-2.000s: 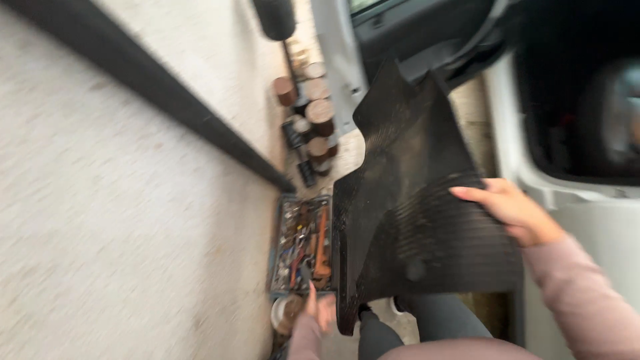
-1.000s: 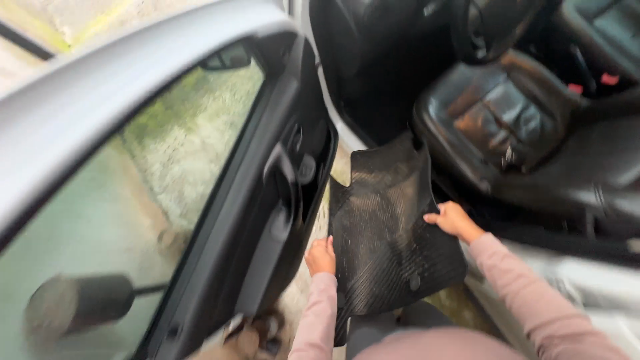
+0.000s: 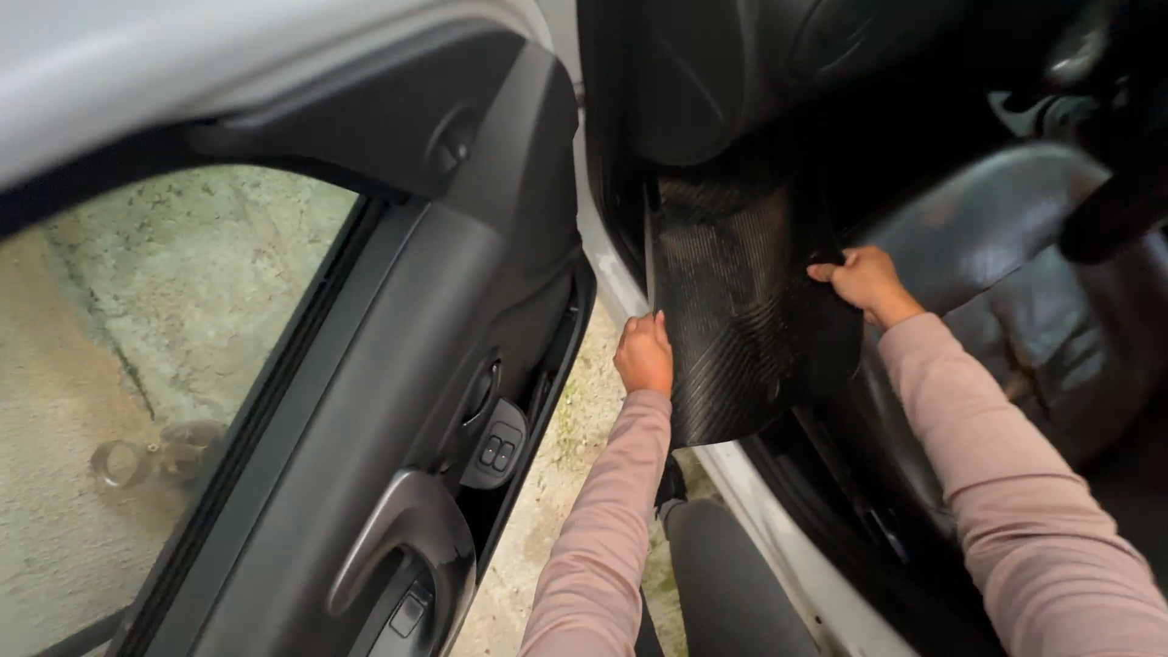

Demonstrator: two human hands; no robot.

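A black ribbed rubber car floor mat (image 3: 730, 310) spans the door opening, its far part inside the dark footwell and its near end over the white door sill. My left hand (image 3: 644, 354) grips the mat's left edge. On the right edge my right hand (image 3: 862, 278) is closed, thumb on top of the mat. The mat's far end lies in shadow, so its contact with the car floor cannot be told.
At left stands the car door (image 3: 438, 274), swung wide, with its pull handle (image 3: 401, 538) and window switches (image 3: 497, 449). A leather seat (image 3: 1022, 274) is at right. The white door sill (image 3: 757, 511) runs beside my leg, above concrete ground (image 3: 538, 511).
My left hand, low by a tool tray two seconds ago, now holds the mat's left edge. Both hands have moved the mat into the door opening. The view has turned toward the car.
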